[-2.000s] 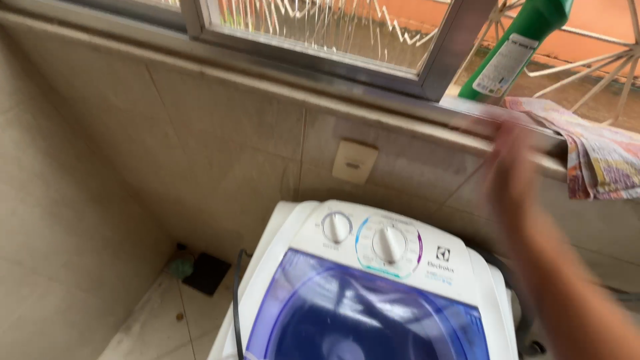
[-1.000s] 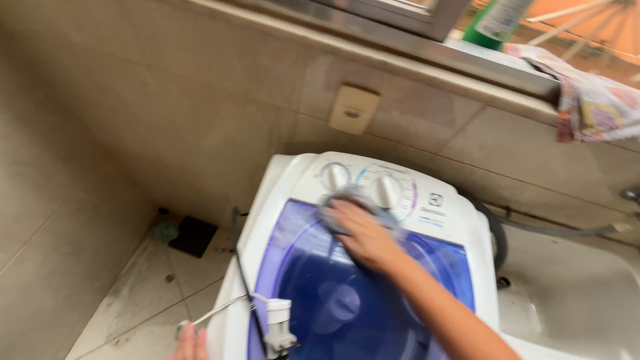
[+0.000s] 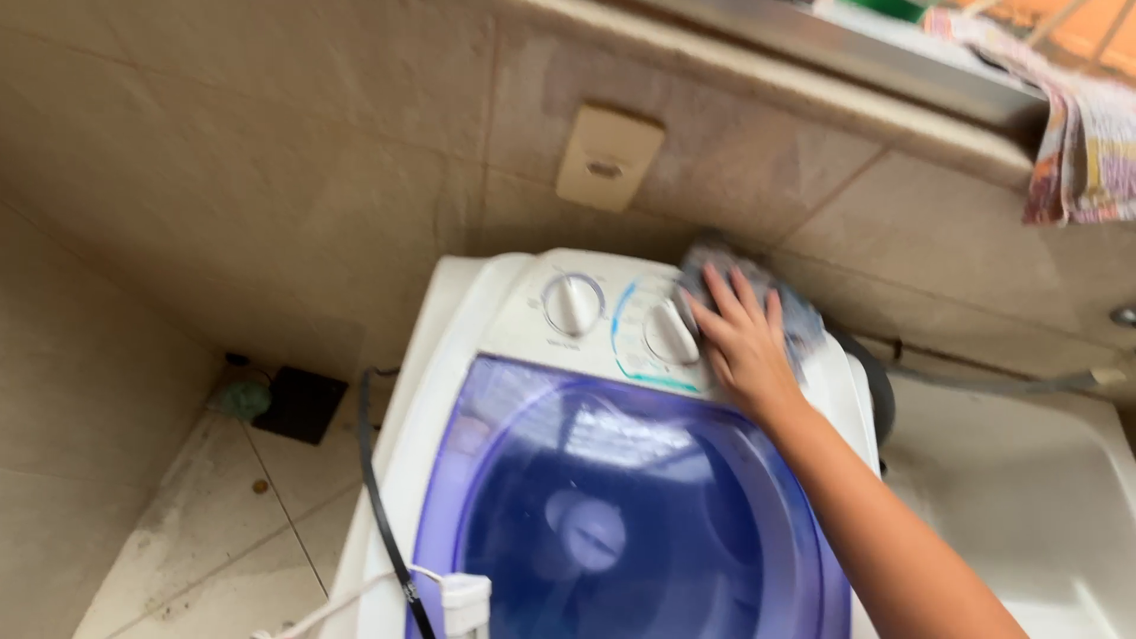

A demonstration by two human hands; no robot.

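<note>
My right hand [image 3: 744, 342] presses a grey cloth [image 3: 794, 311] on the right part of the white control panel of a washing machine [image 3: 524, 328]. The fingers are spread over the cloth, beside the right dial [image 3: 672, 332]. A second dial [image 3: 573, 304] is to the left. Below the panel lies the closed translucent purple lid [image 3: 612, 497]. A white plug or adapter [image 3: 465, 603] with a white cord rests at the lid's lower left, near a black cable [image 3: 377, 497]. My left hand is out of view.
A tiled wall with an outlet plate [image 3: 610, 158] rises behind the machine. A patterned cloth [image 3: 1096, 146] hangs from the windowsill at upper right. To the right are a grey hose [image 3: 985, 380] and a white sink basin [image 3: 1021, 479]. A black square [image 3: 300, 405] lies on the floor at left.
My right hand and the grey cloth have moved right across the control panel, from between the dials to beyond the right one. My left hand, at the lower left one second ago, has left the view.
</note>
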